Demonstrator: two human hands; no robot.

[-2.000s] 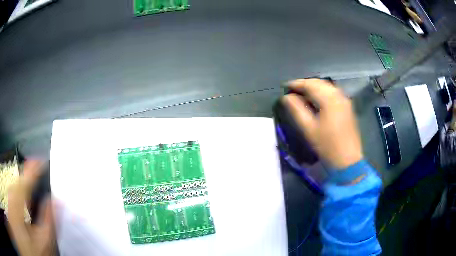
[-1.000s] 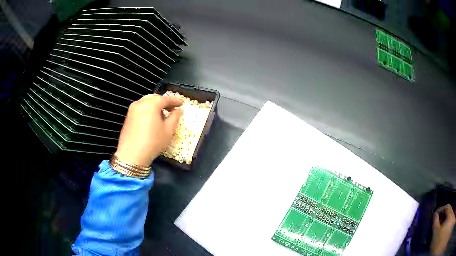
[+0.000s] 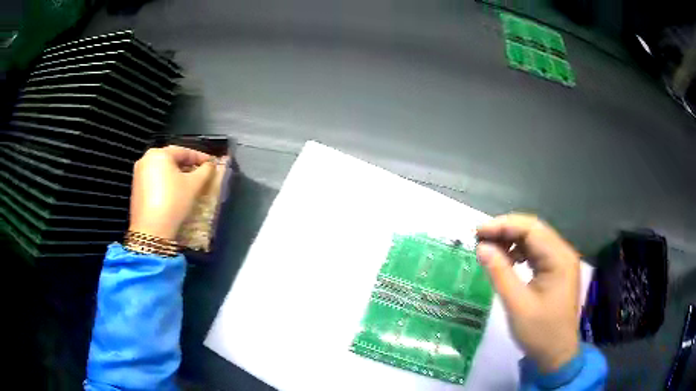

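A green PCB panel (image 3: 427, 305) lies tilted on a white work sheet (image 3: 282, 282). A small black component (image 3: 457, 243) stands on its upper edge. My right hand (image 3: 534, 282) is over the panel's upper right corner, thumb and forefinger pinched on a tiny dark thing, which looks like another black component. My left hand (image 3: 164, 195) reaches into the black spacer bin (image 3: 223, 179) of cream spacers (image 3: 200, 221), its thumb and forefinger together; whether they hold a spacer I cannot tell.
Stacked panels (image 3: 84, 137) with pale edges stand at the far left, beside the spacer bin. A black component bin (image 3: 633, 286) sits right of the sheet. Another green panel (image 3: 536, 50) lies beyond the seam. A slim black object (image 3: 681, 347) is cut off at the right edge.
My right hand has come from the component bin to the panel's upper right corner. My left hand is still at the spacer bin. The view has shifted right.
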